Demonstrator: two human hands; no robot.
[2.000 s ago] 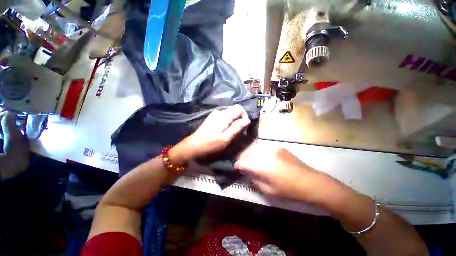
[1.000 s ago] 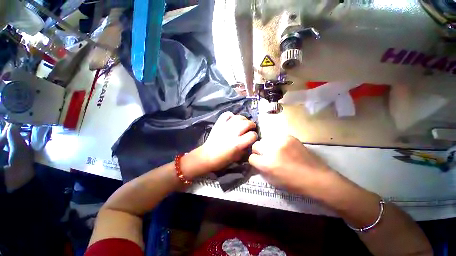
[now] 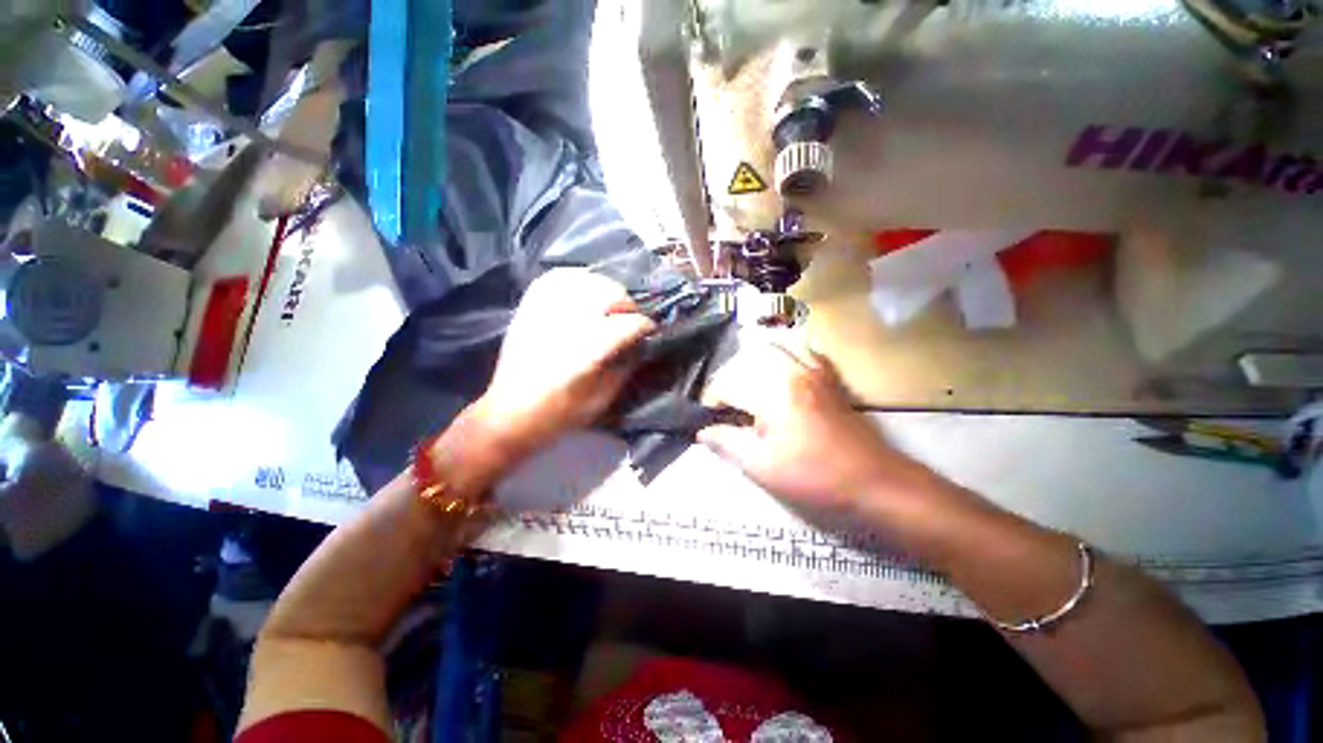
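A dark grey, slightly shiny garment piece [image 3: 508,203] lies bunched left of the needle, its edge reaching the presser foot [image 3: 762,269] of the cream sewing machine [image 3: 987,102]. My left hand [image 3: 566,349] grips the cloth left of the foot, palm down. My right hand [image 3: 798,421] is just in front of the foot, fingertips on the short dark edge of the cloth between both hands. The fingertips are partly overexposed, and the needle point cannot be made out.
A blue hanging piece [image 3: 408,124] is above the cloth. Red cloth [image 3: 1066,250] and white scraps [image 3: 987,290] lie on the machine bed. Thin green and yellow tools [image 3: 1226,444] lie at the table's right. Another person's hand [image 3: 44,472] is at far left by a neighbouring machine [image 3: 95,305].
My left hand has moved left and up, away from my right hand, spreading the cloth between them. My right hand has shifted slightly upward. The whole view has drifted, moving the machine left.
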